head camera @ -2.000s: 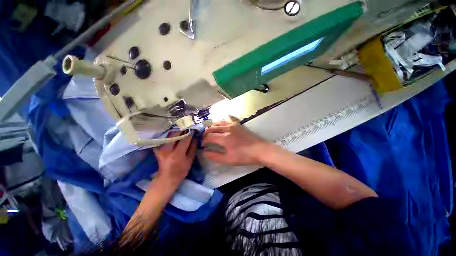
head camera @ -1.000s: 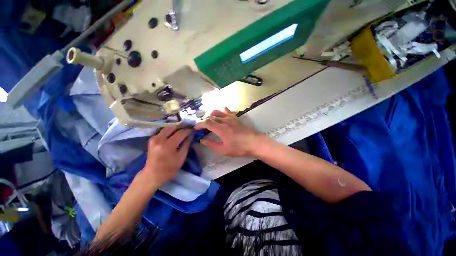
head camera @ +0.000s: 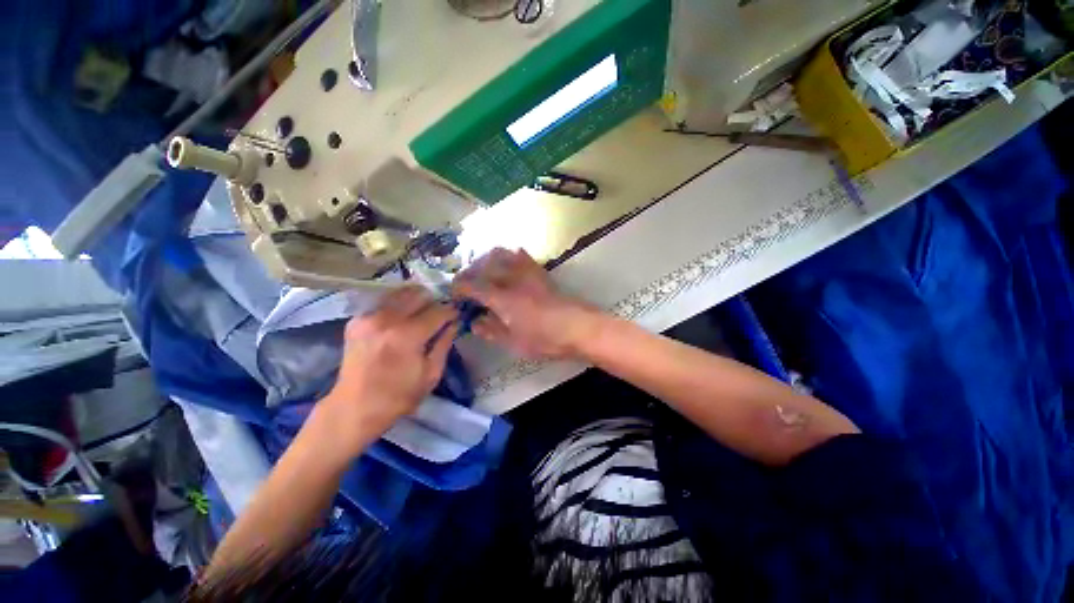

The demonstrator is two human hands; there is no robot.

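A blue and grey-blue garment (head camera: 309,309) is bunched left of and below the cream sewing machine head (head camera: 389,118) and hangs over the table's edge. My left hand (head camera: 398,353) grips the cloth just in front of the needle area. My right hand (head camera: 518,304) pinches a small dark-blue folded edge (head camera: 468,315) of it, close beside my left hand. The lamp glare (head camera: 518,224) is just behind my right hand. The needle and presser foot are too blurred and bright to tell apart.
The machine has a green panel (head camera: 542,100) with a lit screen. Dark snips (head camera: 567,186) lie on the bed. A printed scale (head camera: 742,242) runs along the table front. A yellow-edged scrap box (head camera: 850,116) stands at the right, a thin tool (head camera: 783,140) beside it. Blue garments (head camera: 942,353) hang at the right.
The view has shifted, so the scrap box shows more. My right hand has curled in, its fingers now pinching the cloth edge beside my left hand. The dark-blue edge shows more between my hands.
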